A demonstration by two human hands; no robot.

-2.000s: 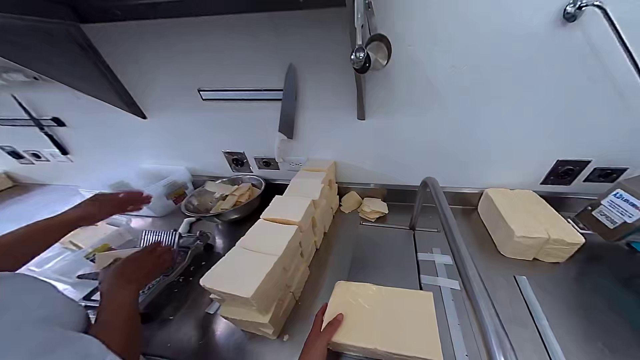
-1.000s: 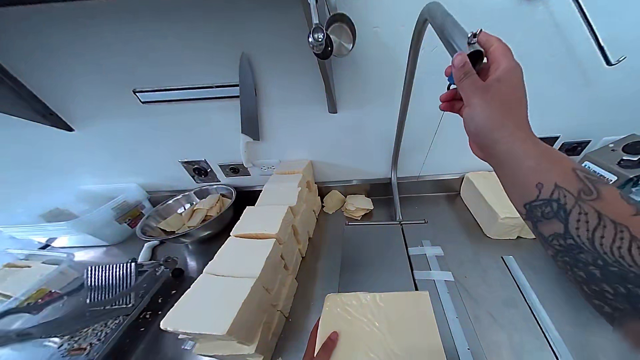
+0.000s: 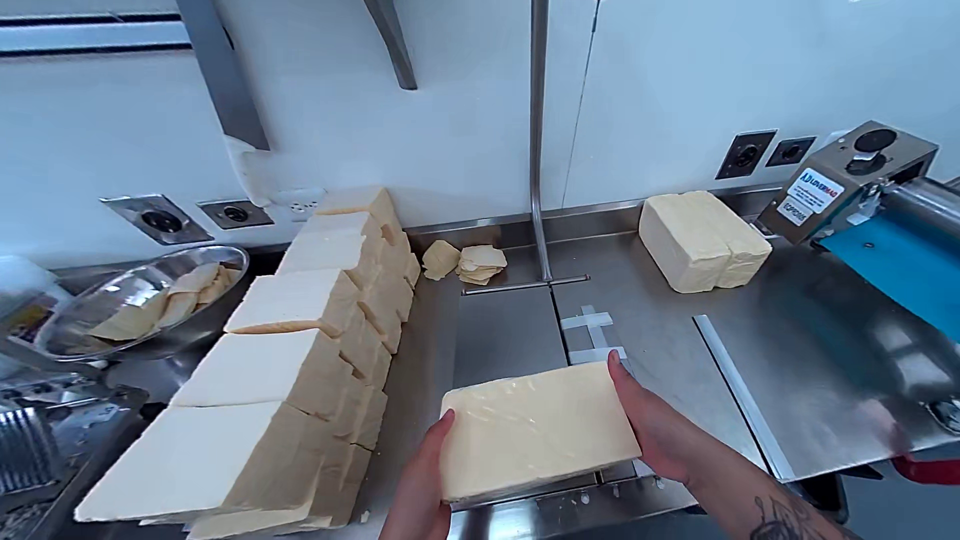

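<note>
Between my two hands is a pale yellow rectangular block of cheese or butter (image 3: 536, 431), tilted slightly over the front of a steel cutting frame. My left hand (image 3: 426, 484) presses its left side, and my right hand (image 3: 656, 431) grips its right side. Behind the block, the upright steel arm (image 3: 537, 150) of the cutter meets a crossbar (image 3: 495, 288); a thin wire (image 3: 581, 105) hangs to the right of the arm. Pieces of white tape (image 3: 589, 322) lie on the cutter bed behind the block.
Stacked pale blocks (image 3: 240, 442) line the left side. Thin slices (image 3: 481, 262) lie near the wall; a steel bowl (image 3: 150, 341) holds more. Two joined blocks (image 3: 701, 240) stand back right, beside a machine with a blue belt (image 3: 900, 262). A metal strip (image 3: 739, 394) lies on the counter.
My right hand has come down from the top of the cutter's arm, where it was a second ago, onto the block's right side. The block is now turned at an angle. The view has shifted down.
</note>
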